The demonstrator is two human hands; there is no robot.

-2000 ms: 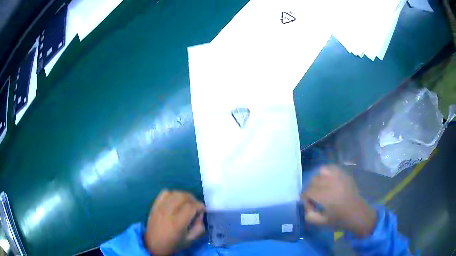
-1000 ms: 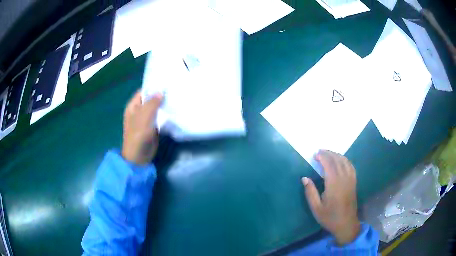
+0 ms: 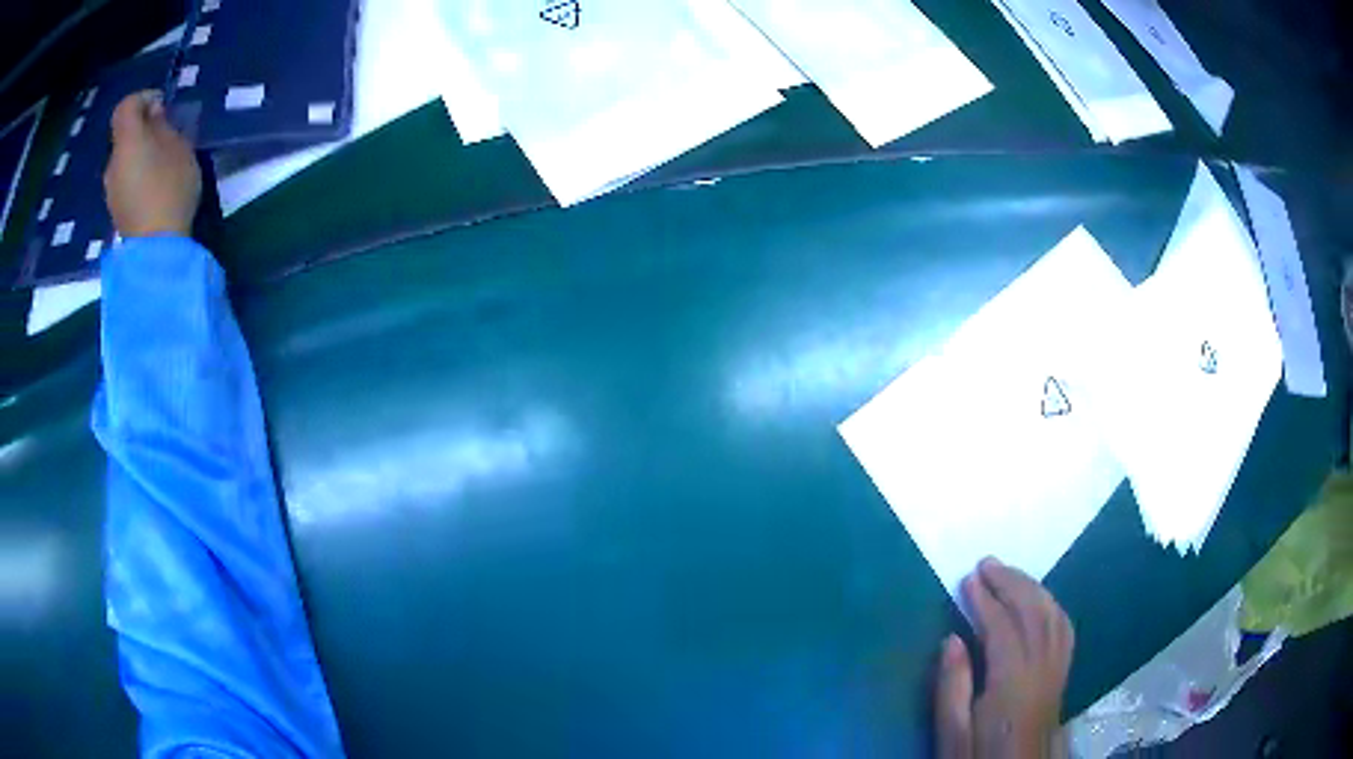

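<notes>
My left hand [image 3: 152, 171] is at the far left, its fingers at the left edge of a dark panel [image 3: 282, 67] with white squares. Whether the fingers grip the panel is not clear. The panel lies by white sheets [image 3: 401, 67] and beside another dark panel [image 3: 89, 178]. My right hand [image 3: 1012, 653] is at the bottom right. Its fingertips rest on the near corner of a white bag [image 3: 994, 415] with a triangle mark. The thumb is apart, off the bag. The bag lies flat, slanted.
A fanned stack of white bags [image 3: 1209, 371] lies right of the single bag. White bags [image 3: 638, 89] lie along the far side, with more [image 3: 876, 67] to their right. A narrow white piece [image 3: 1284, 282] is at the right edge. Crumpled clear plastic [image 3: 1172, 712] is at the lower right.
My left hand has let go of the filled white bag and moved left to the dark panels. A white bag now lies at the far side. My right hand stays at the single bag's corner.
</notes>
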